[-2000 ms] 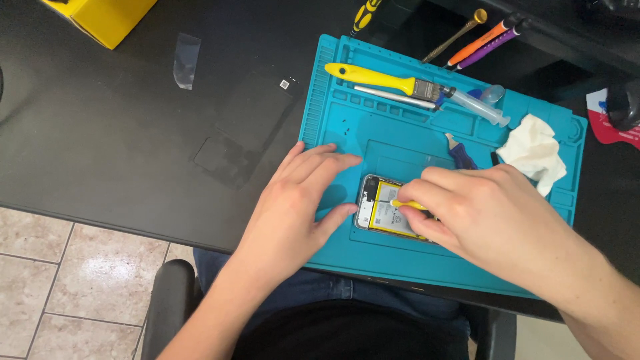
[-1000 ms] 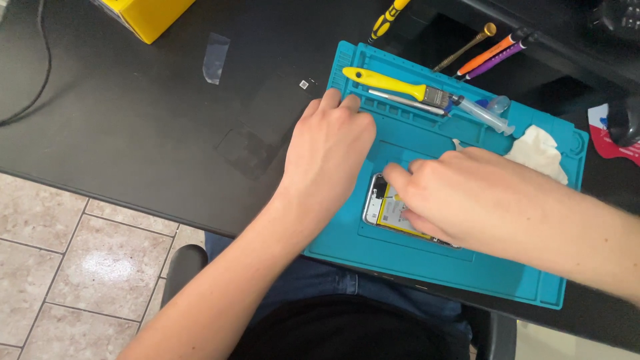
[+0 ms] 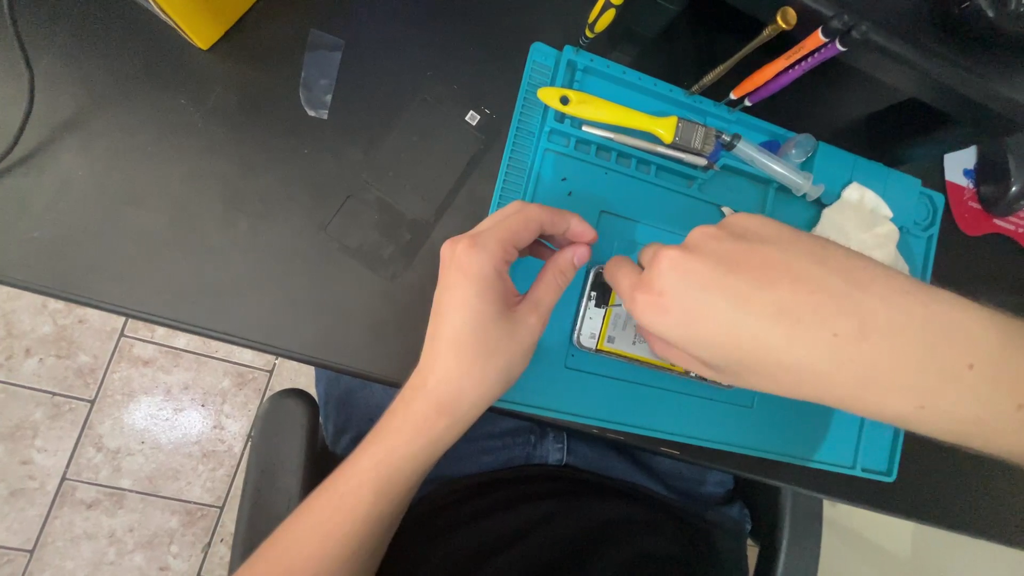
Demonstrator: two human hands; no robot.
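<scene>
An opened smartphone [image 3: 594, 320] lies on a teal silicone repair mat [image 3: 552, 384], its yellow-edged battery [image 3: 628, 334] exposed. My right hand [image 3: 688, 296] is over the phone's upper edge and covers much of it; its fingers are curled down, and whether they hold something cannot be seen. Just left of the phone's top corner is my left hand [image 3: 512, 280], thumb and index fingertips close together; nothing can be made out between them. A crumpled white cloth [image 3: 862, 224] rests on the mat beyond my right forearm.
Along the mat's far side lie a yellow-handled brush [image 3: 616, 112], a metal pen-like tool [image 3: 644, 146] and a plastic syringe [image 3: 772, 166]. Several screwdrivers, one orange [image 3: 780, 62] and one purple [image 3: 796, 72], stand behind. A clear film piece [image 3: 322, 74] lies on the dark desk.
My left hand has come back from the mat's left edge toward the phone. The yellow tool seen in my right hand two seconds ago is out of sight now.
</scene>
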